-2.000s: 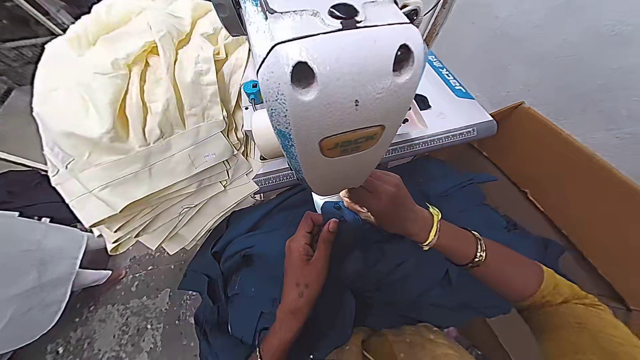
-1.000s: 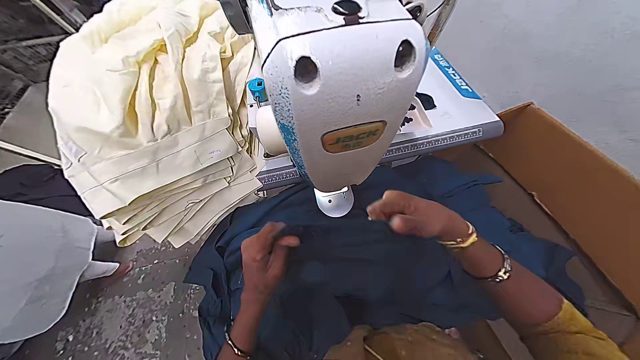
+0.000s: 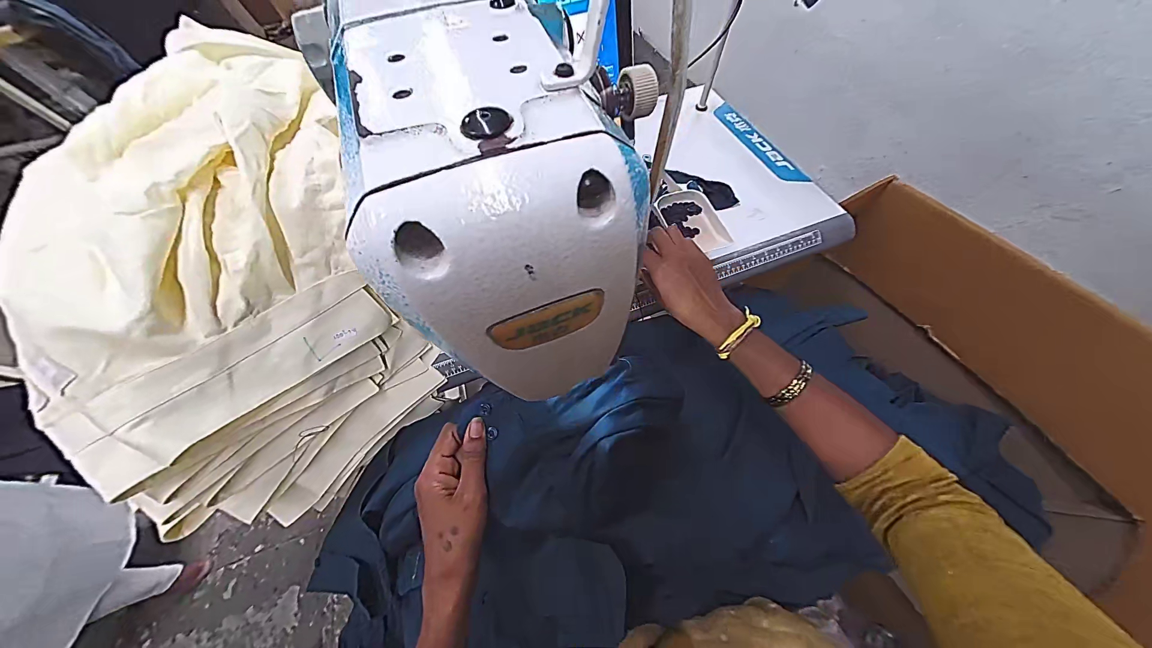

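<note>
A white Jack sewing machine head (image 3: pixel 504 261) stands in the middle, hiding its own working point. Dark blue garments (image 3: pixel 702 468) spread in front of and below it. My left hand (image 3: pixel 457 477) pinches the edge of a blue garment between thumb and fingers, beside two dark buttons (image 3: pixel 489 421). To the right of the machine head, my right hand (image 3: pixel 686 277) reaches to a small white tray (image 3: pixel 706 220) of dark buttons; its fingertips are partly hidden, so I cannot tell whether they hold one.
Stacked cream garments (image 3: pixel 216 360) lie at the left, close to the machine. A cardboard box (image 3: pixel 999 306) lines the right side. The white machine table (image 3: pixel 774 216) bears a ruler strip along its front edge. A person in white clothing (image 3: pixel 63 549) is at the lower left.
My right hand has moved from the garment in front of the machine head to the button tray. My left hand, raised loosely one second ago, now grips the blue cloth. The view has shifted closer.
</note>
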